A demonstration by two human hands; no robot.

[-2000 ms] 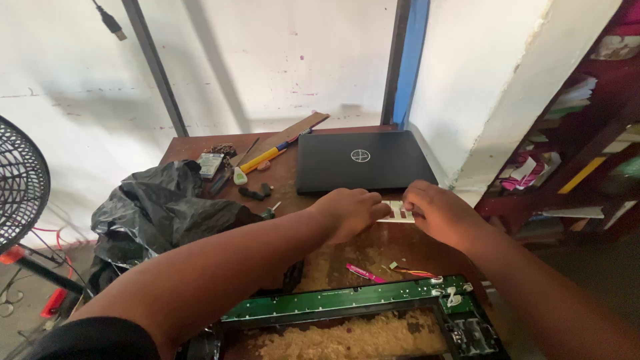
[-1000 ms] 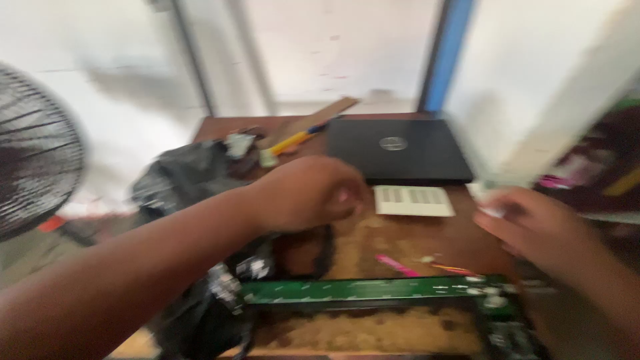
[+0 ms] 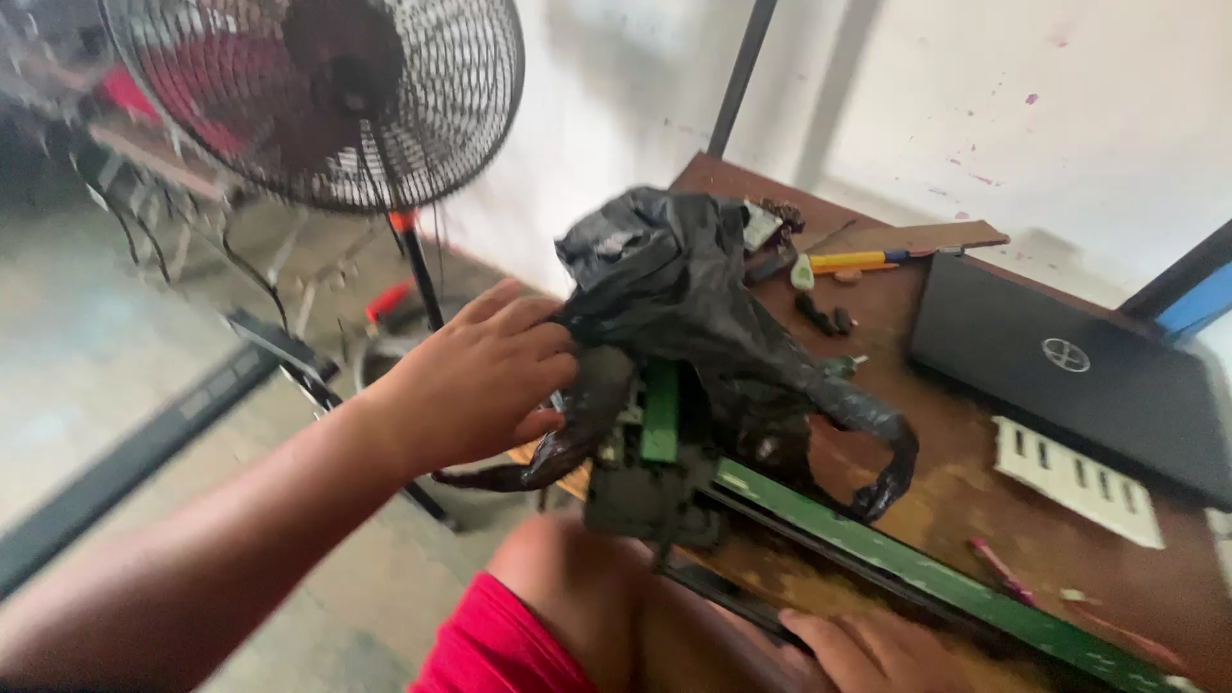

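My left hand (image 3: 486, 380) is at the left side of a crumpled black plastic bag (image 3: 664, 260), its fingers on the plastic; whether they pinch it is unclear. Parts with a green circuit board (image 3: 660, 414) show at the bag's mouth. My right hand (image 3: 866, 650) lies at the bottom edge of the view, its fingertips at the dark edge of a frame with a long green strip (image 3: 895, 568); its grip is partly cut off. A white card with dark slots (image 3: 1078, 481) lies before a closed black laptop (image 3: 1068, 356).
A black fan (image 3: 327, 96) stands left of the wooden table (image 3: 924, 452). At the back lie a yellow-handled tool (image 3: 852, 261), a flat brown strip (image 3: 924, 237) and small dark pieces (image 3: 823, 315). A pink item (image 3: 1001, 570) is near the green strip.
The view has swung left. My left hand has moved from near the laptop to the black bag. My right hand has moved from beside the white card to the frame's near edge.
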